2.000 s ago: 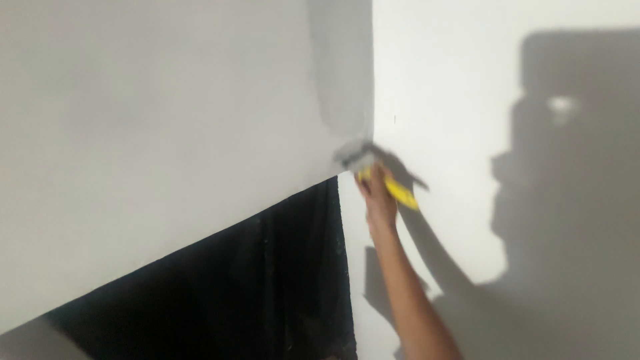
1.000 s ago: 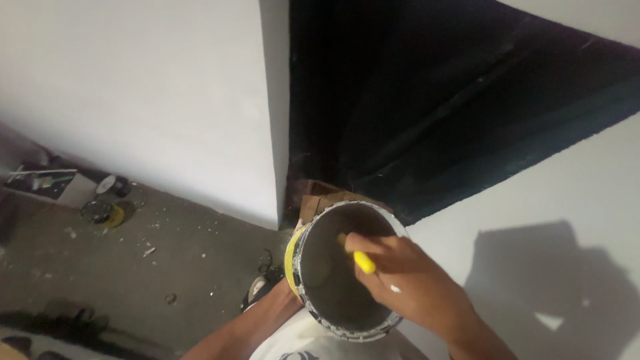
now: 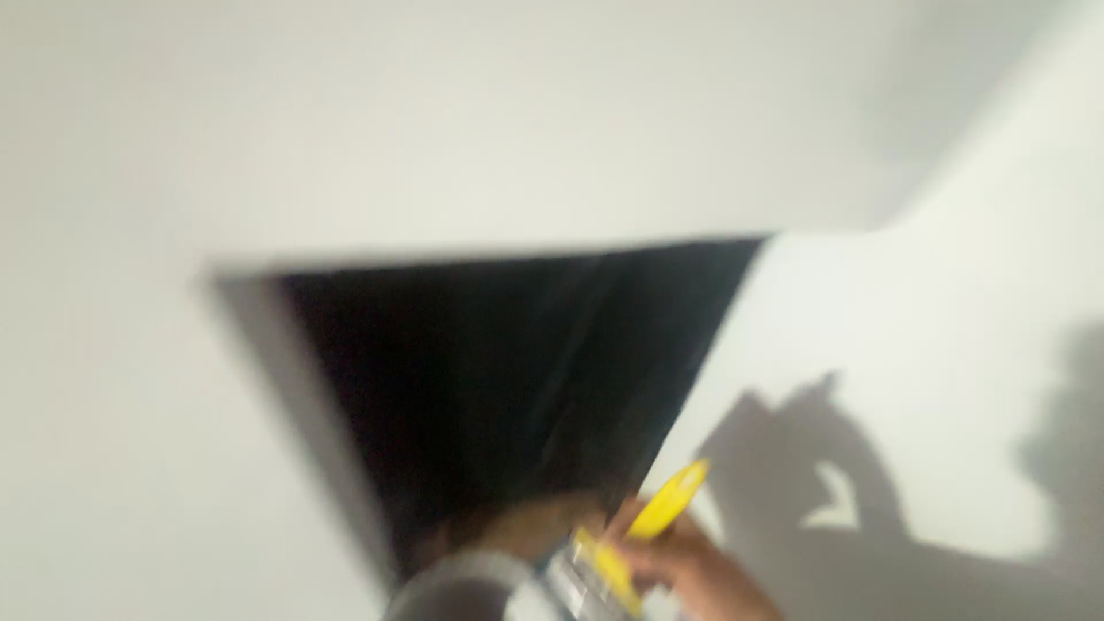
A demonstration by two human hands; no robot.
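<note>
At the bottom of the head view, my right hand (image 3: pixel 668 552) grips a paintbrush (image 3: pixel 668 500) by its yellow handle. The brush's metal band lies low, right beside the rim of a bucket (image 3: pixel 483 565), which shows only in part at the bottom edge. Blur hides the bristles, and whether they touch the rim I cannot tell. My left hand is out of view.
A dark opening (image 3: pixel 517 371) with a grey left side is framed by pale wall (image 3: pixel 431 129) above and left. More white wall (image 3: pixel 862 302) stands at right, with shadows on it. Something brownish (image 3: pixel 535 526) is blurred behind the bucket.
The view has swung up from the bucket and floor. A second ago the brush was inside the bucket; now my right hand holds it beside the rim. Earlier still, it was at the wall corner.
</note>
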